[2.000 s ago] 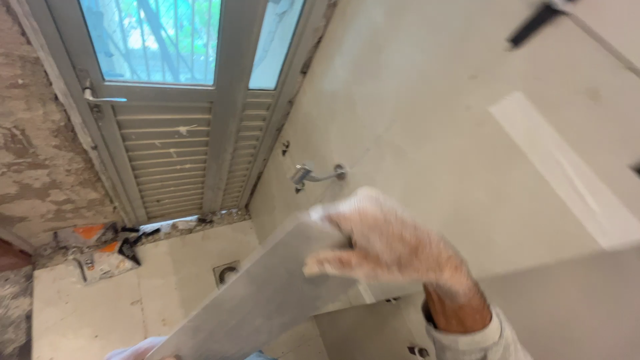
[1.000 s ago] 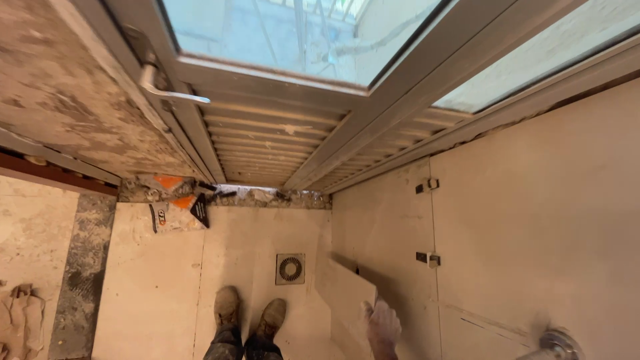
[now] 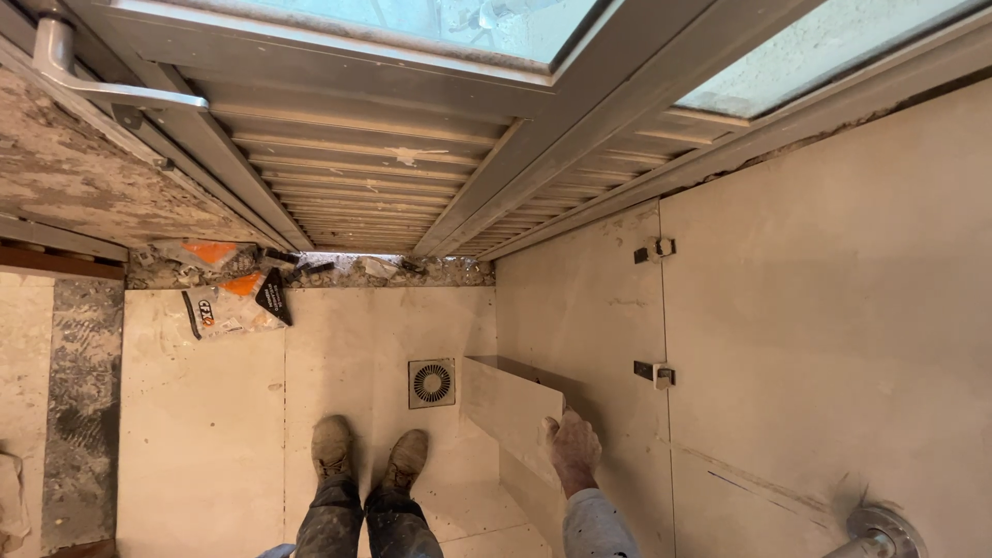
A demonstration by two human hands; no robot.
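Note:
A dusty right hand of mine (image 3: 572, 448) grips the top edge of a cut pale tile piece (image 3: 515, 407), thumb on its near face. The piece stands tilted beside the tiled wall, its far end close to the square floor drain (image 3: 432, 383). Of my left arm only a bit of sleeve (image 3: 277, 551) shows at the bottom edge; the left hand is out of sight.
Two tile levelling clips (image 3: 656, 249) (image 3: 656, 374) sit on the wall joint. Torn plastic bags (image 3: 236, 306) and rubble lie at the threshold below the louvred metal door (image 3: 372, 163). My boots (image 3: 333, 446) stand left of the drain. A round metal wall fitting (image 3: 883, 531) juts out at lower right.
The tile piece has gone from being held up before the wall to low beside the drain, in my right hand. The view has swung down toward the floor.

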